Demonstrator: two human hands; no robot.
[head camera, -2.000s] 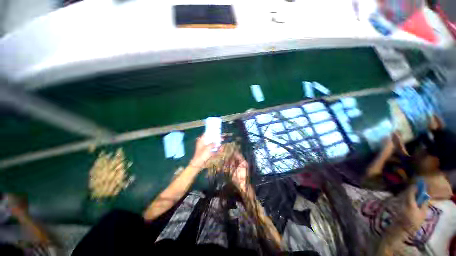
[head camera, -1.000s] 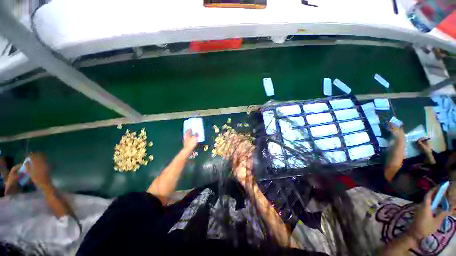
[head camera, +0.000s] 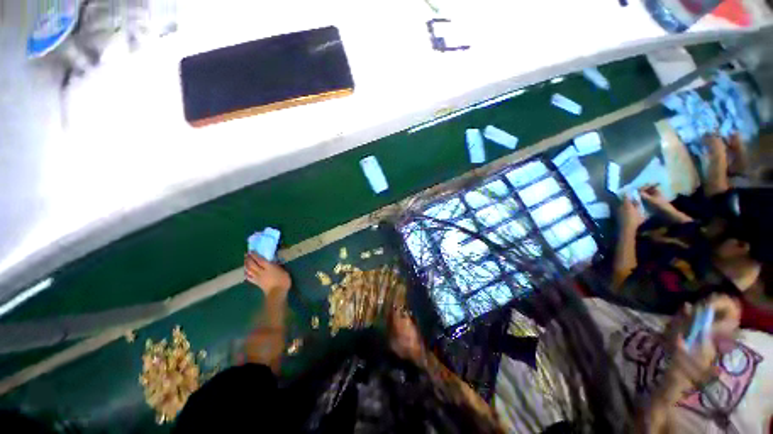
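Observation:
My left hand (head camera: 267, 275) is at the pale dividing rail, shut on a few light-blue units (head camera: 264, 243) that stick up beyond the fingers. My right hand (head camera: 405, 332) is at the lower right edge of a heap of small tan-gold parts (head camera: 360, 297), partly behind dark hair. Its fingers are blurred, so I cannot tell if they hold anything. Right of it, a black compartment tray (head camera: 456, 329) holds light-blue units in its cells, with hair hanging across it.
A second tan-gold heap (head camera: 169, 375) lies at lower left. Loose blue units (head camera: 374, 174) lie on the green belt beyond the rail (head camera: 326, 240). A large dark rectangle (head camera: 267, 72) lies on the white shelf. Other people's hands (head camera: 708, 326) hold or handle blue units at right.
The left hand has moved left and away from me to the rail with its blue units. The right hand stays by the tan-gold heap. The view has tilted and more of the shelf shows.

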